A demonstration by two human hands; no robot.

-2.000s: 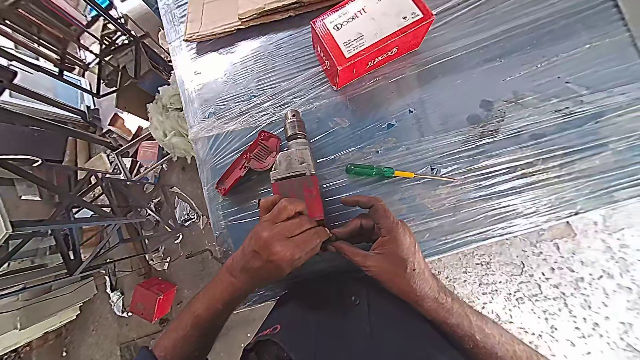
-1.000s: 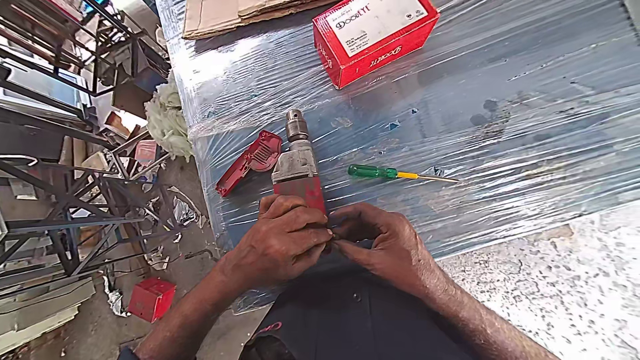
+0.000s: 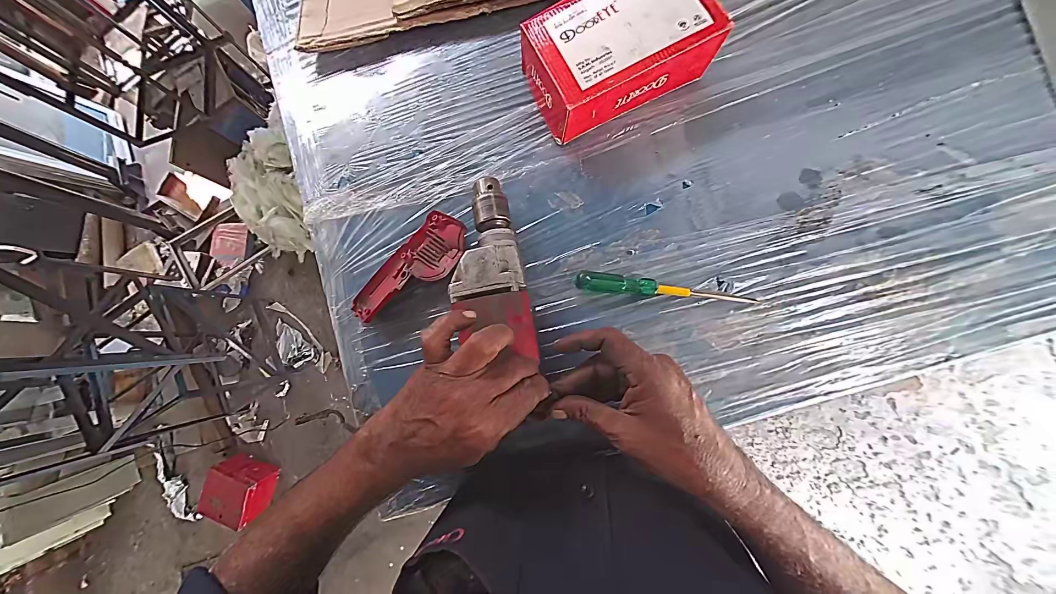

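A power drill with a red body and a grey metal gear housing [image 3: 488,268] lies on the wrapped table, its chuck pointing away from me. My left hand [image 3: 466,392] is closed around the rear of the red body. Beside it, the thumb and fingers of my right hand [image 3: 635,396] pinch something small and dark at the drill's rear end; what it is, the fingers hide. Left of the drill lies a red plastic handle cover [image 3: 412,262], its ribbed inner side up. To the right rests a screwdriver with a green handle [image 3: 615,283] and a yellow-sleeved shaft.
A red cardboard box [image 3: 635,70] with a white printed label stands at the table's far side. Flattened cardboard [image 3: 351,21] lies at the far left edge. Plastic film covers the table [image 3: 825,247]. Metal frames [image 3: 107,330] and a red box [image 3: 238,491] are off to the left, below.
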